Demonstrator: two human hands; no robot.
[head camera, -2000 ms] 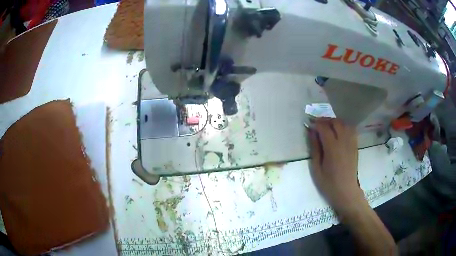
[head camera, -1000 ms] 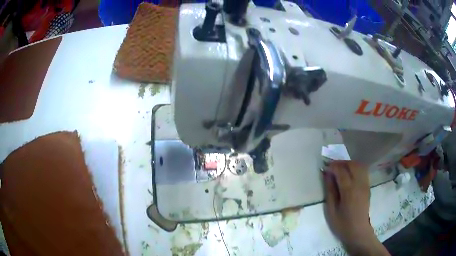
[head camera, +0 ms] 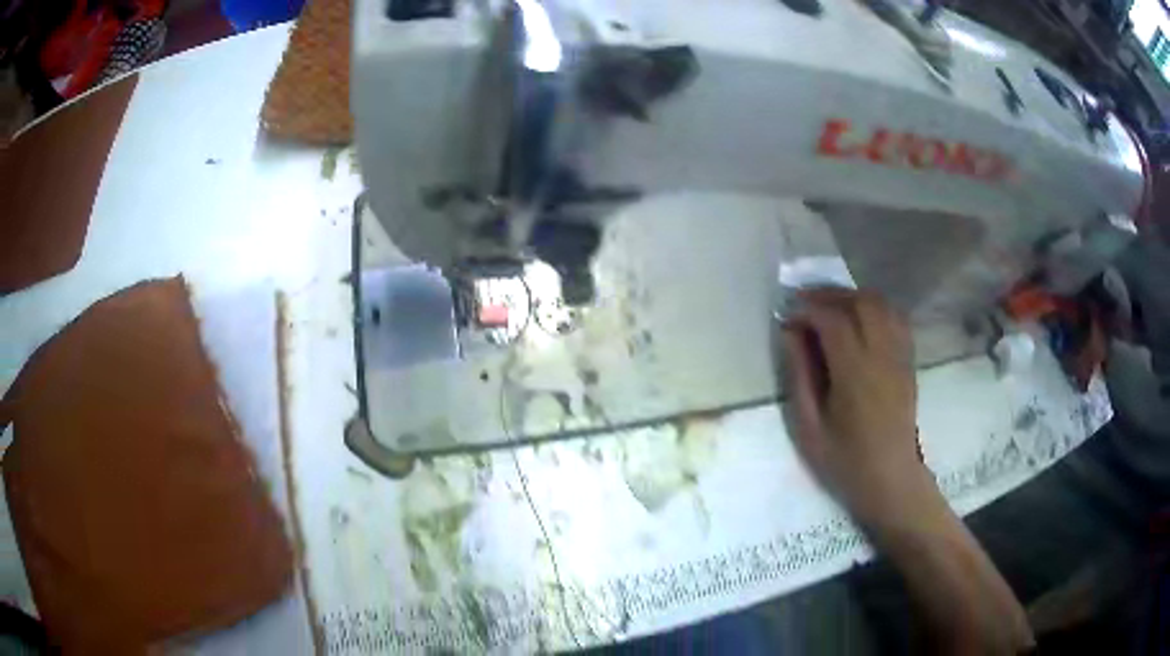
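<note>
My right hand [head camera: 851, 385] rests on the machine bed [head camera: 693, 372] under the arm, fingers curled down. A small shiny spot shows at its fingertips beside a white paper scrap [head camera: 816, 272]; whether the fingers grip anything cannot be told. My left hand is not in view. The white sewing machine [head camera: 731, 122] has red "LUOKE" lettering. A fine thread [head camera: 536, 513] runs from the needle area over the bed to the table's front. A tan-brown leather panel [head camera: 141, 474] lies at the left on a white sheet [head camera: 257, 385].
A flat brown panel [head camera: 58, 186] lies at the far left. A brown textured panel [head camera: 308, 83] is behind the machine head. A narrow strip [head camera: 290, 449] lies beside the white sheet. A printed ruler scale [head camera: 731, 564] follows the table's front edge. Orange and grey items sit at the right.
The camera view has tilted, so the machine and table sit higher in the picture than a second ago. My right hand stays at the same place on the bed. A blurred grey shape shows at the right.
</note>
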